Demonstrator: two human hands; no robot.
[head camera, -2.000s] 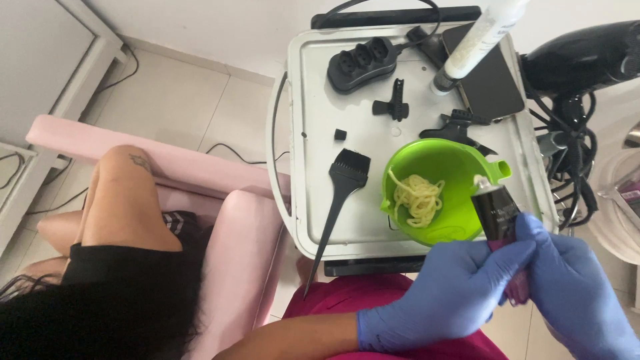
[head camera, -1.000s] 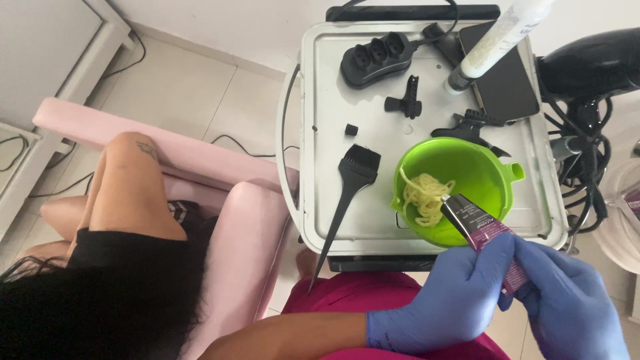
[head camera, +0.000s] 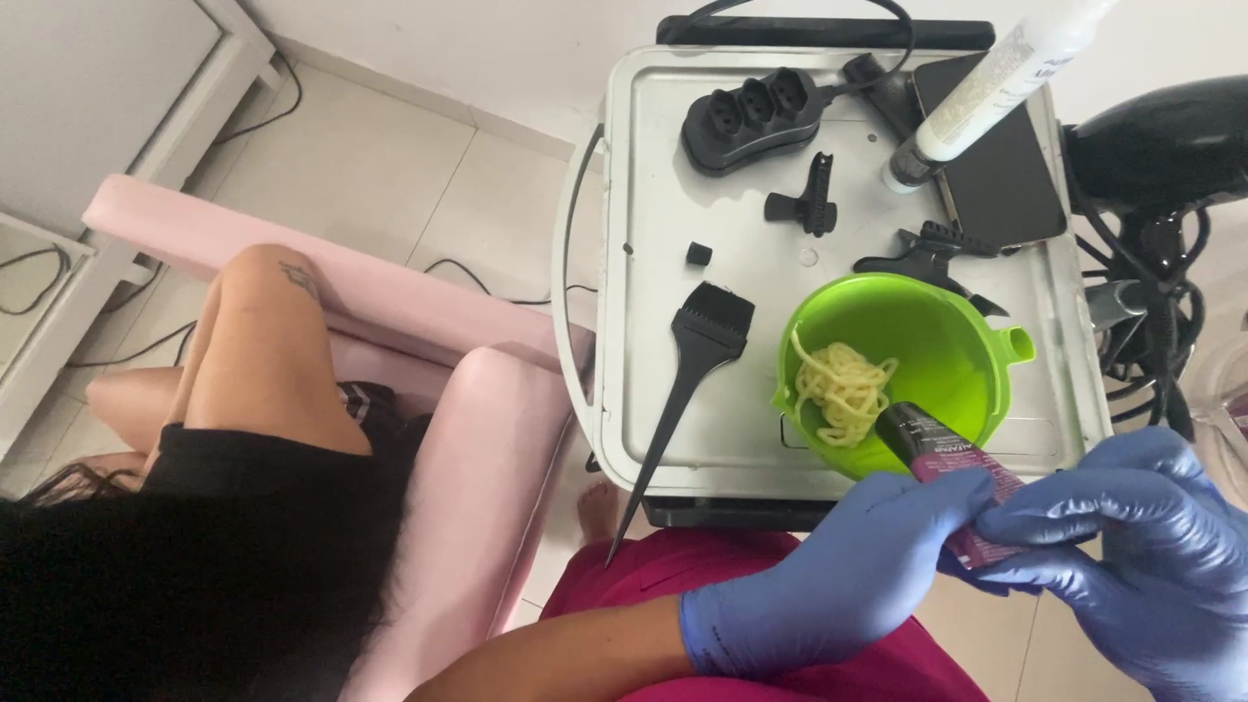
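My left hand (head camera: 829, 580), in a blue glove, grips a dark and purple squeeze tube (head camera: 938, 453) from its left side. Fingers of my right hand (head camera: 1141, 536), gloved too, pinch the tube's lower end. The tube's tip points into a green plastic bowl (head camera: 960, 341), beside a pile of pale yellow cream strands (head camera: 843, 390). Left of the bowl a black tint brush (head camera: 687, 375) lies with its handle past the edge of the trolley tray (head camera: 643, 429). A small black cap (head camera: 698, 253) rests above the brush.
The tray also bears a black power strip (head camera: 751, 117), hair clips (head camera: 809, 200), (head camera: 926, 255) a smartphone (head camera: 1009, 166) and a white bottle (head camera: 994, 97). A black hair dryer (head camera: 1160, 146) with cables is at the right. A person in black (head camera: 214, 556) sits in a pink chair (head camera: 458, 507) at left.
The tube's tip was above the bowl's right rim two seconds ago and is now lower, inside the bowl. More cream strands are in the bowl.
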